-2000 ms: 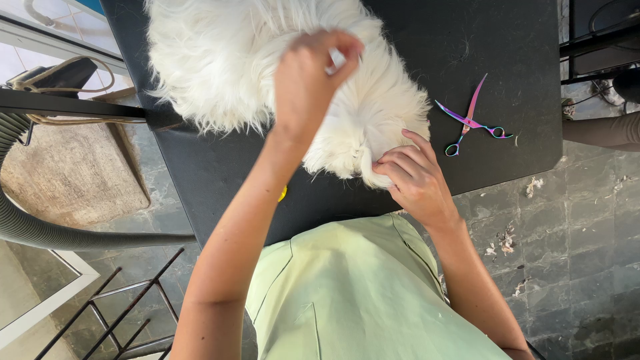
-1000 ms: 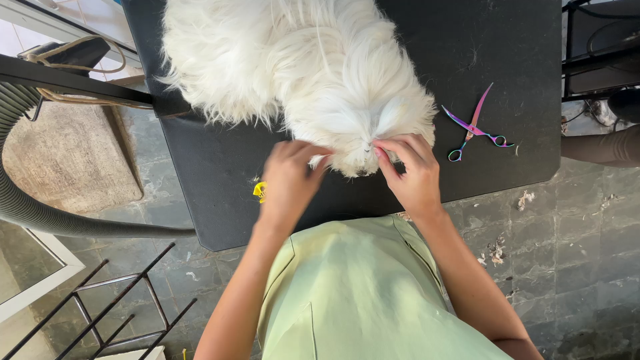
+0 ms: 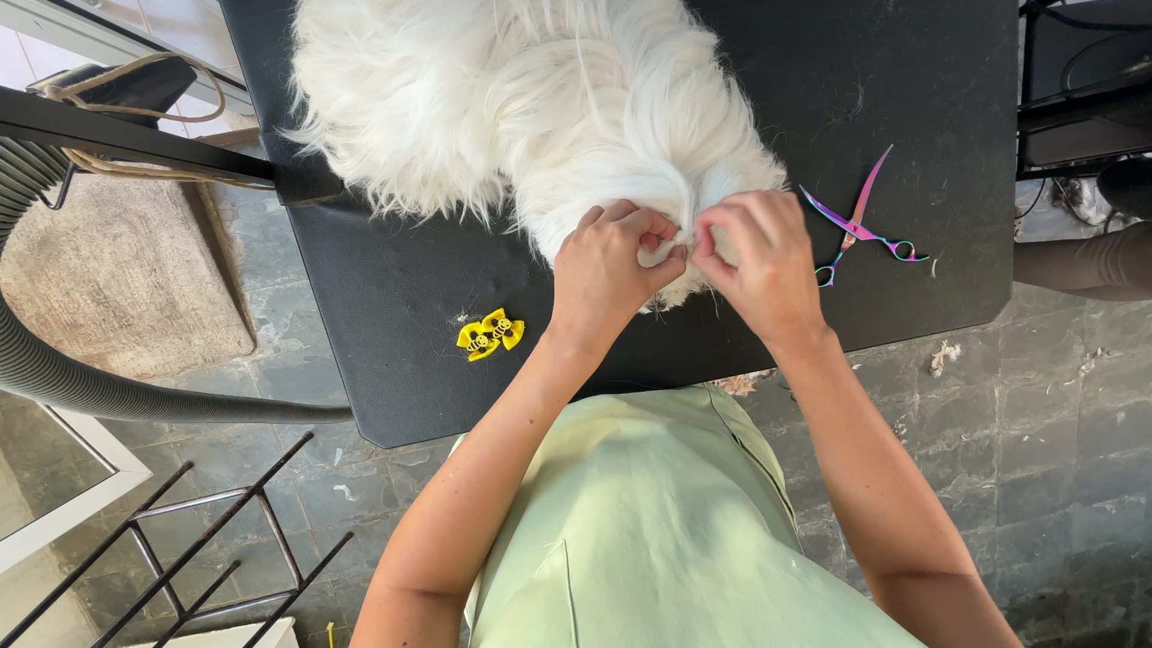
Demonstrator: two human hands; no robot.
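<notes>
A long-haired white dog (image 3: 540, 99) lies on a black grooming table (image 3: 396, 360), its head toward me. My left hand (image 3: 616, 261) and my right hand (image 3: 751, 256) meet at the top of its head, fingertips nearly touching. Each hand pinches at the head hair between thumb and fingers; anything tiny between the fingertips is hidden. The dog's face is mostly covered by my hands. Right of the head lie iridescent curved grooming shears (image 3: 855, 225) with blades spread. Two yellow bows with bee charms (image 3: 490, 334) lie on the table, left of my left hand.
A black arm (image 3: 135, 135) is fixed to the table's left edge. A grey ribbed hose (image 3: 180, 402) curves below it. A metal rack (image 3: 207, 540) stands at the lower left. Clumps of hair (image 3: 945, 357) lie on the tiled floor. A person's sleeve or leg (image 3: 1084, 261) shows at the right edge.
My left hand was raised over the dog two seconds ago; it has come down to the head beside my right hand. The two hands are closer together than one second ago.
</notes>
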